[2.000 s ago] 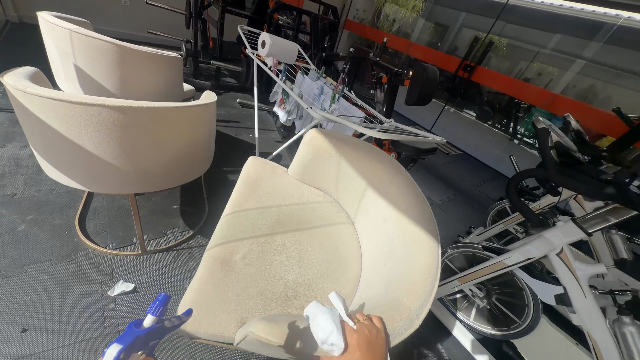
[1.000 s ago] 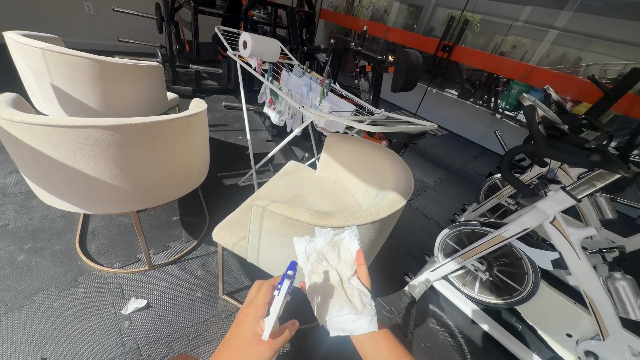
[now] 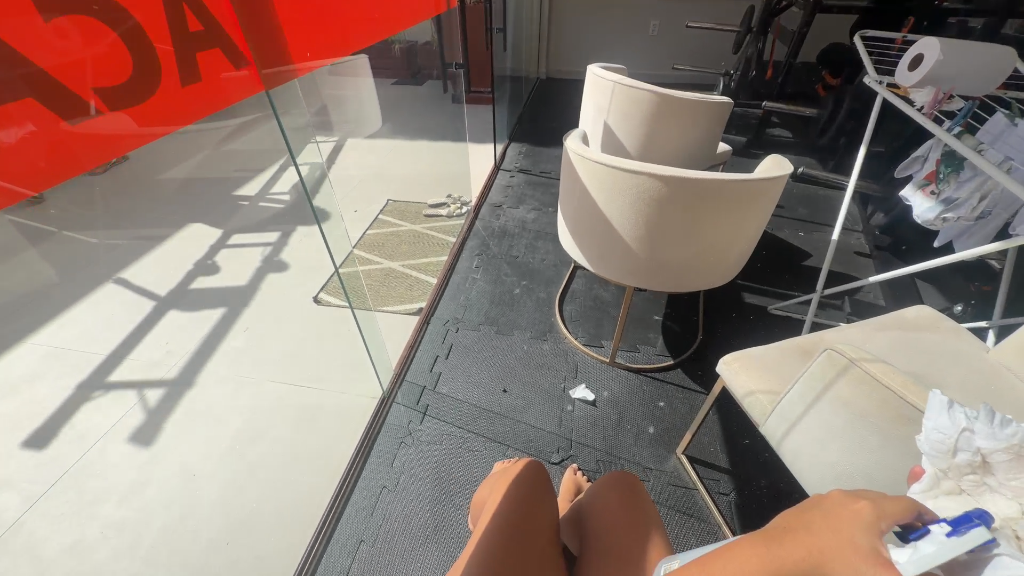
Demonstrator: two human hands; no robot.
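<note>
At the lower right, my left hand (image 3: 852, 524) is closed around the neck of a spray bottle with a blue and white trigger head (image 3: 952, 532). Just beyond it, a crumpled white paper towel (image 3: 972, 456) shows at the right edge, with a fingertip of my right hand (image 3: 916, 475) at its left side; the rest of that hand is hidden. Both are in front of the near cream upholstered chair (image 3: 832, 428), which has a metal frame and is partly cut off by the view's edge.
Two more cream chairs (image 3: 672, 216) stand ahead on black interlocking mats (image 3: 496, 384). A scrap of white paper (image 3: 582, 393) lies on the mats. A glass wall (image 3: 320, 224) runs along the left. At right, a white drying rack (image 3: 848, 200) holds a paper towel roll (image 3: 952, 64) and cloths.
The view has swung left. My right hand was on the near chair with the paper two seconds ago; a second ago it held the paper in front of the chair, near the spray bottle.
</note>
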